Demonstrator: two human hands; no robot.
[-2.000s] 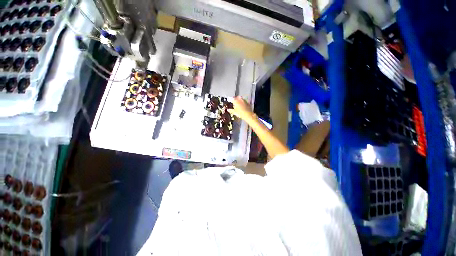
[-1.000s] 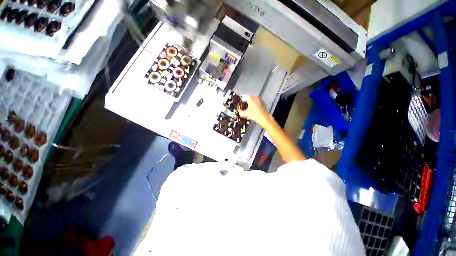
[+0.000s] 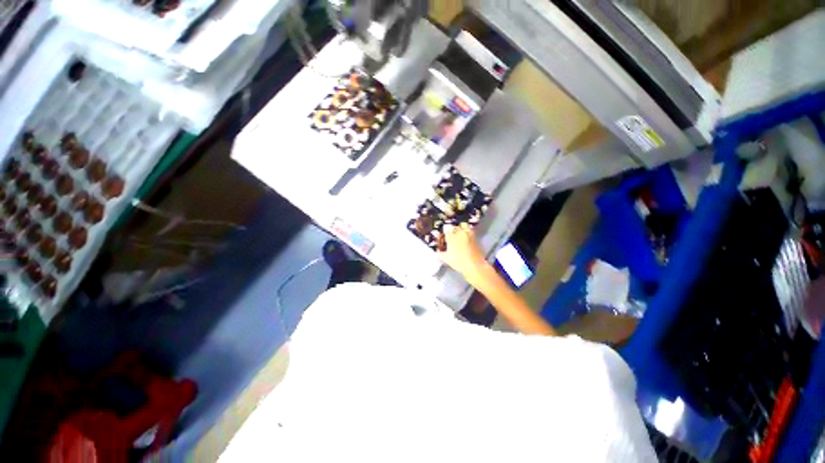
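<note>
My right hand [image 3: 461, 251] is at the lower edge of the right fixture [image 3: 466, 194] on the machine bed. Its fingertips touch the parts there; whether they grip one is too blurred to tell. Dark coppery parts [image 3: 427, 222] sit in the lower left of this fixture, and its upper part shows black with pale spots. The left fixture [image 3: 351, 113] holds several ring parts with coppery rims, beneath the spindle. My left hand is not in view.
A grey screw feeder [image 3: 443, 113] stands between the fixtures. The spindle [image 3: 384, 27] and hoses are above the left one. A blister tray [image 3: 145, 122] of copper parts lies at left, with a tray stack [image 3: 194, 54] beyond. Blue shelving [image 3: 674, 289] is at right.
The view has turned, so the machine appears more tilted. My right hand has moved from the fixture's upper right to its lower edge. The upper seats show fewer coppery parts.
</note>
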